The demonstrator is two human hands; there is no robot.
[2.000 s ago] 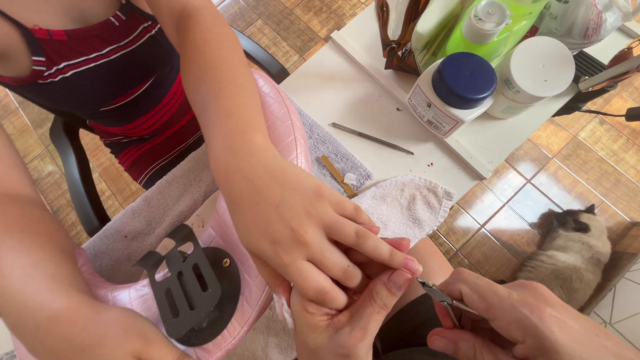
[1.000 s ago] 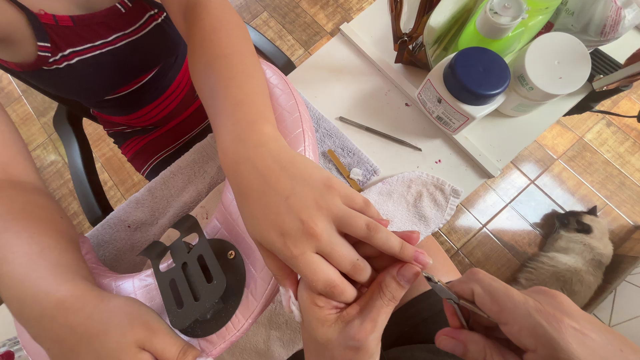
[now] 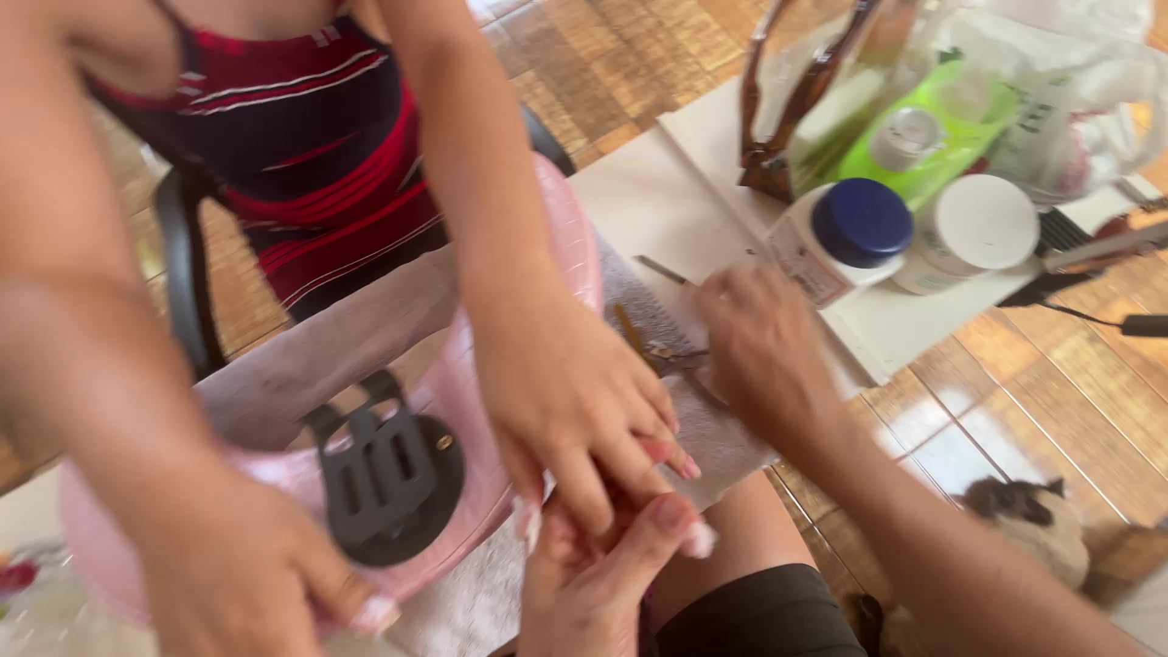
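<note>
My left hand is at the bottom centre, its thumb and fingers closed on the fingers of the other person's hand, which lies palm down. My right hand, blurred, is over the towel and table edge, beside a thin metal tool. Just left of its wrist, metal cuticle nippers appear on the grey towel, near a yellowish stick; whether my fingers touch either metal tool is unclear. The person's other hand rests at the lower left, near a pink padded armrest cushion.
A dark slotted holder is fixed on the pink cushion. On the white table stand a blue-capped jar, a white-lidded jar, a green bottle and plastic bags. A cat lies on the tiled floor.
My right hand has moved up and away from the person's fingertip, where it held the nippers, to the towel and table edge. My left hand still holds the person's fingers.
</note>
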